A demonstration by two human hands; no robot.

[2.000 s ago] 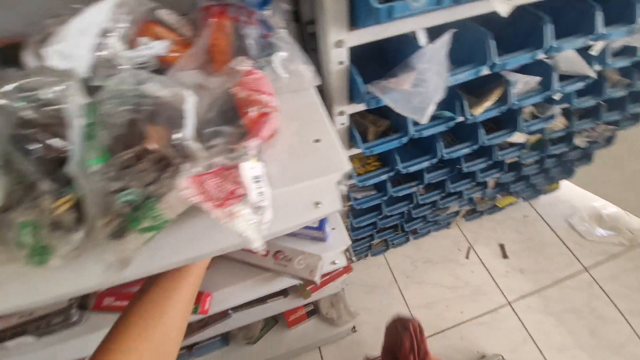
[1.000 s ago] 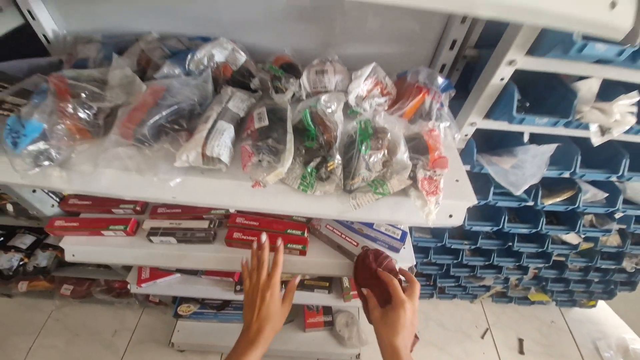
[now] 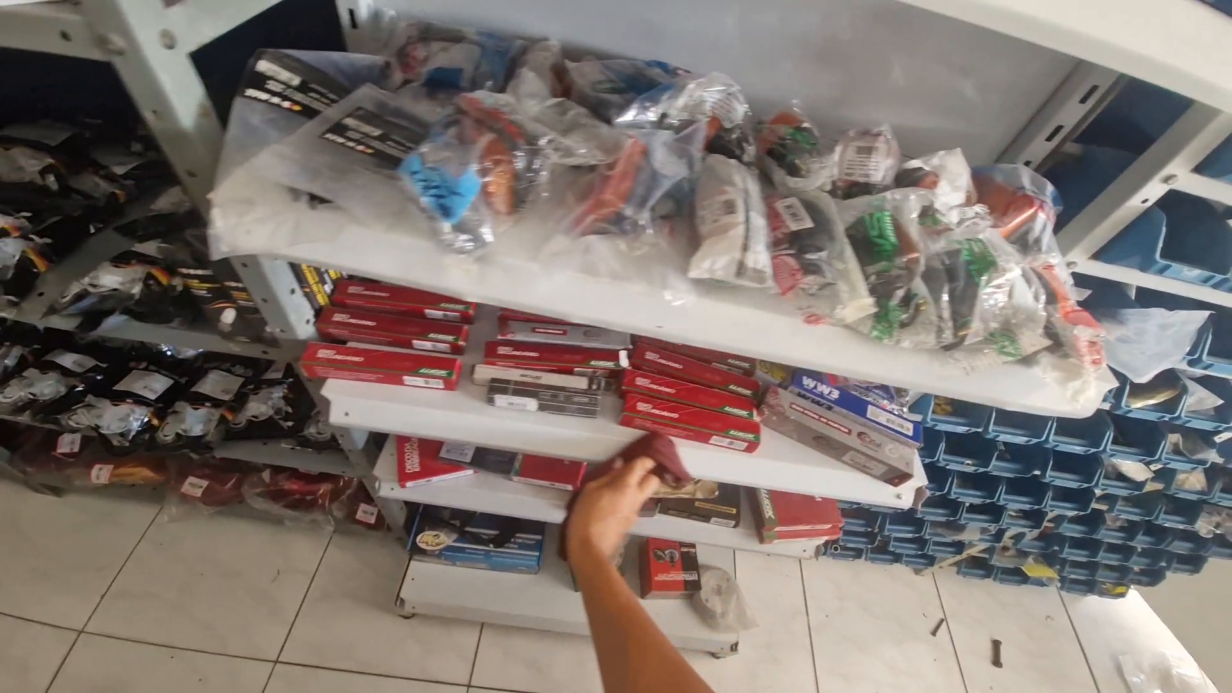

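My right hand (image 3: 611, 505) is closed on a dark maroon cloth (image 3: 662, 456), at the front edge of a white metal shelf (image 3: 539, 423). Part of the cloth shows beyond the fingers, near the lowest of the red cardboard boxes (image 3: 688, 423) in the middle stack. Some boxes on the shelf below are partly hidden behind the hand. My left hand is not in view.
Clear plastic bags of parts (image 3: 895, 260) crowd the upper shelf (image 3: 577, 260) and overhang its edge. Blue plastic bins (image 3: 1020, 481) stand at the right. Dark packaged parts (image 3: 144, 385) fill the left rack. Long boxes (image 3: 837, 433) jut at the shelf's right end.
My left hand, seen with fingers spread before the red boxes a second ago, has gone out of view. My right hand with the cloth has moved left along the shelf. The view has shifted left.
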